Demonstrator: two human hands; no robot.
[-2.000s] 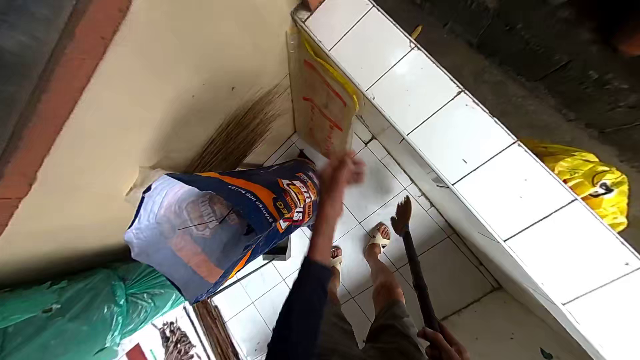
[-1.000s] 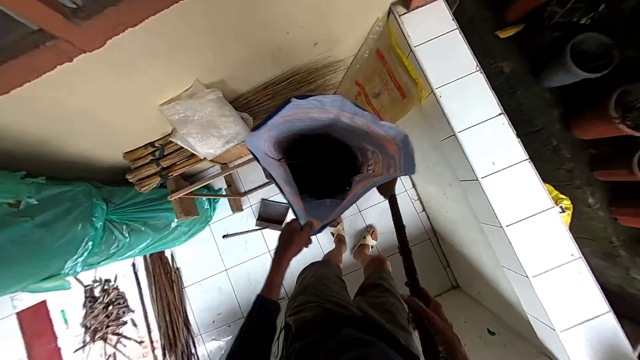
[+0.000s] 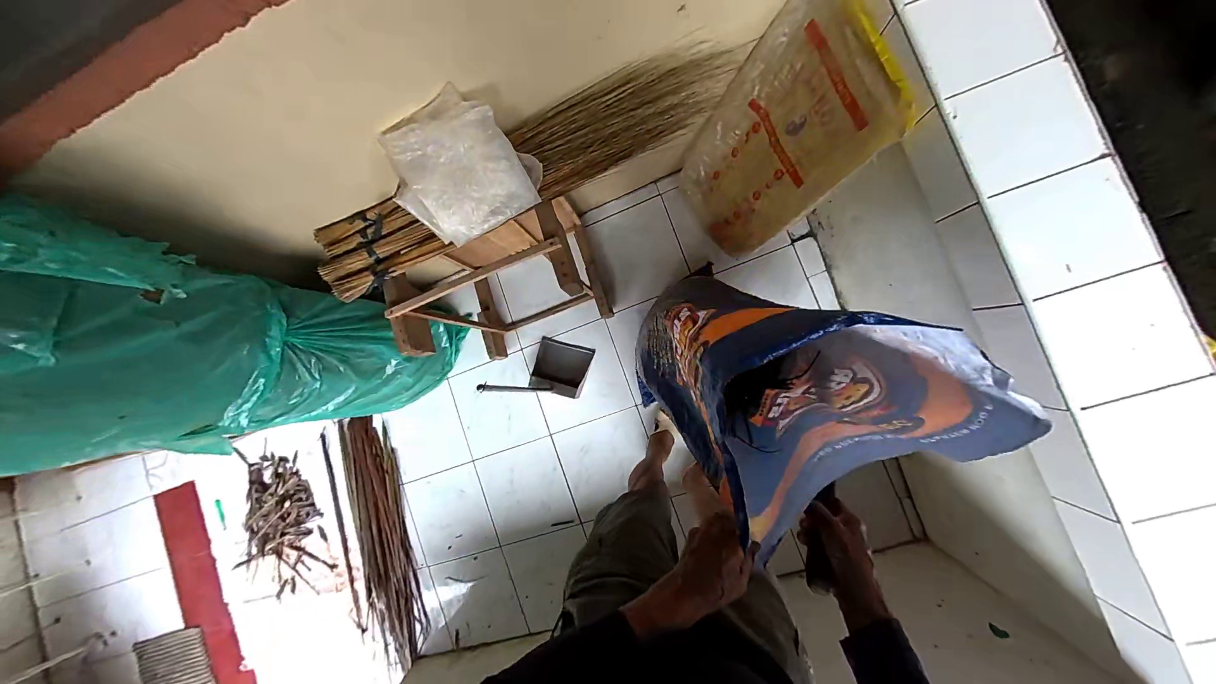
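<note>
My left hand (image 3: 708, 570) grips the near edge of a blue and orange printed woven sack (image 3: 855, 408), whose mouth gapes toward the camera, with dark contents or shadow inside. Just right of it, my right hand (image 3: 838, 537) is closed around the dark handle of a tool (image 3: 819, 560). The tool's far end is hidden behind the sack. My feet and lower legs are partly covered by the sack.
On the tiled floor lies a metal dustpan (image 3: 562, 367). A small wooden stool (image 3: 494, 275) bears a stick broom (image 3: 608, 114) and a folded plastic bag (image 3: 461, 161). Green plastic wrapping (image 3: 142, 351) is at left, near sticks (image 3: 380, 532). A tiled ledge (image 3: 1092, 237) runs along the right.
My left hand, free of the sack two seconds ago, now holds its rim. The sack has tipped and moved right relative to the stool, and it now covers the tool's head. The view has shifted.
</note>
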